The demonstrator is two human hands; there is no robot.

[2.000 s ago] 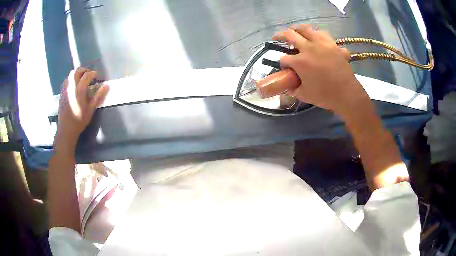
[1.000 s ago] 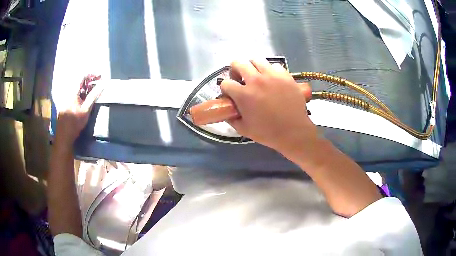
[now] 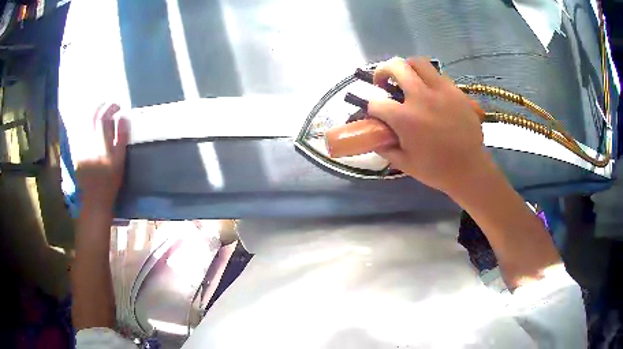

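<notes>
A long white fabric strip (image 3: pixel 212 118) lies along the near part of the table. The steam iron (image 3: pixel 321 133) stands flat on the strip, right of the middle, its pointed tip to the left. My right hand (image 3: pixel 430 123) is closed around its orange-brown handle (image 3: pixel 358 138). The strip shows again to the right of the iron. My left hand (image 3: pixel 102 146) is at the strip's left end; its fingers are overexposed, so I cannot tell whether they pinch the strip or rest on it.
Gold braided steam hoses (image 3: pixel 529 119) run right from the iron and bend up along the table's right side. A white cloth piece (image 3: pixel 543 20) lies at the far right. Blue-grey cover (image 3: pixel 253 167) has a rolled front edge. White and pinkish cloth (image 3: pixel 167 293) is below at left.
Since one second ago the iron and my right hand have moved right along the strip, after an earlier move left. My left hand stays at the strip's left end. The view has shifted slightly.
</notes>
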